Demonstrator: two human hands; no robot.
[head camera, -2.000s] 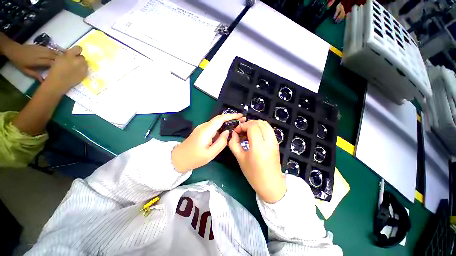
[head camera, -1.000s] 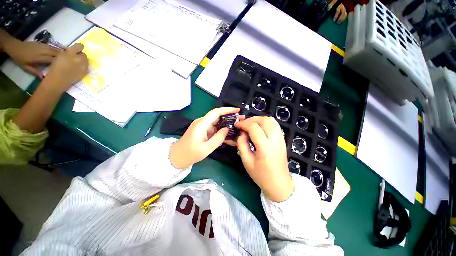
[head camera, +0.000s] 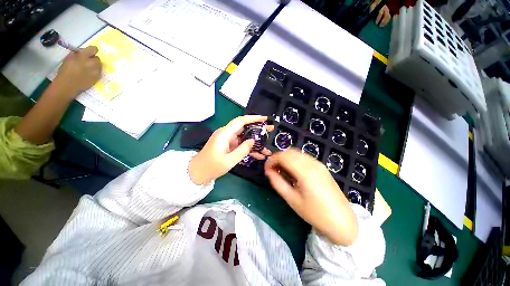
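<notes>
My left hand holds a watch head between thumb and fingers, over the near left part of the black watch tray. The watch head has a shiny rim and a dark face turned upward. My right hand is over the tray's near edge, apart from the watch head, slightly blurred, with its fingers curled. Whether it holds something cannot be seen. Several watch heads sit in the tray's pockets, one of them in the far row. My right hand hides part of the near pockets.
White foam trays stand at the far right. A black round item lies at the near right. White sheets and record sheets lie beyond the tray. At left, another person's hand holds a pen near yellow paper.
My right hand has moved away from the watch head, toward the near right. My left hand keeps the watch head, its face now more visible. The neighbour's other hand has left the view.
</notes>
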